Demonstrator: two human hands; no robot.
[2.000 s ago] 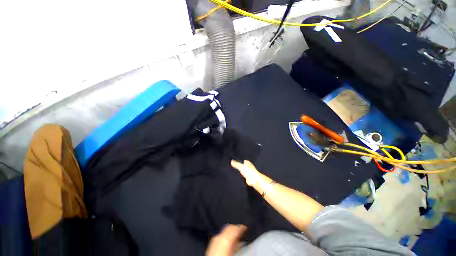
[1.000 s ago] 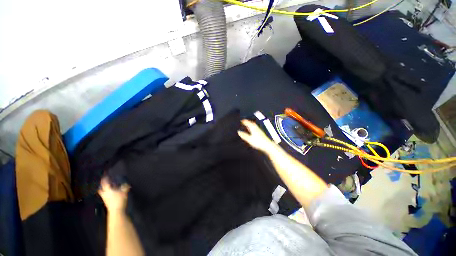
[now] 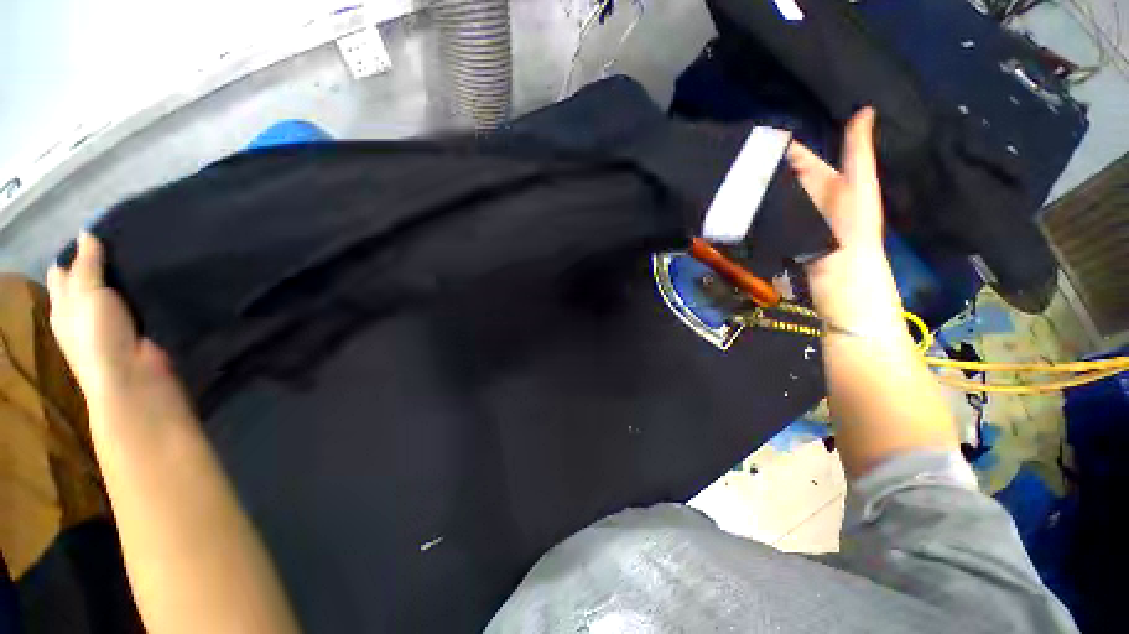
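Note:
A black garment piece (image 3: 421, 211) is stretched between my two hands above the dark ironing table (image 3: 520, 434), blurred by motion. My left hand (image 3: 105, 310) grips its left end at the far left. My right hand (image 3: 848, 198) holds its right end, beside a wide white strip (image 3: 748, 186). The steam iron (image 3: 700, 297), with a blue body and orange handle, rests on the table below the right end of the piece. The piece partly covers the iron's surroundings.
Yellow hose and cable (image 3: 1028, 367) trail right from the iron. A brown-orange cloth bundle (image 3: 31, 421) is at the left edge. A blue bolster (image 3: 289, 133) shows behind the piece. Black garments (image 3: 916, 136) lie at the upper right. A grey ribbed duct (image 3: 475, 62) stands against the wall.
My hands have moved apart and up from the table, lifting and spreading the black piece. It now hides the pile with white strips and most of the blue bolster. The view has shifted.

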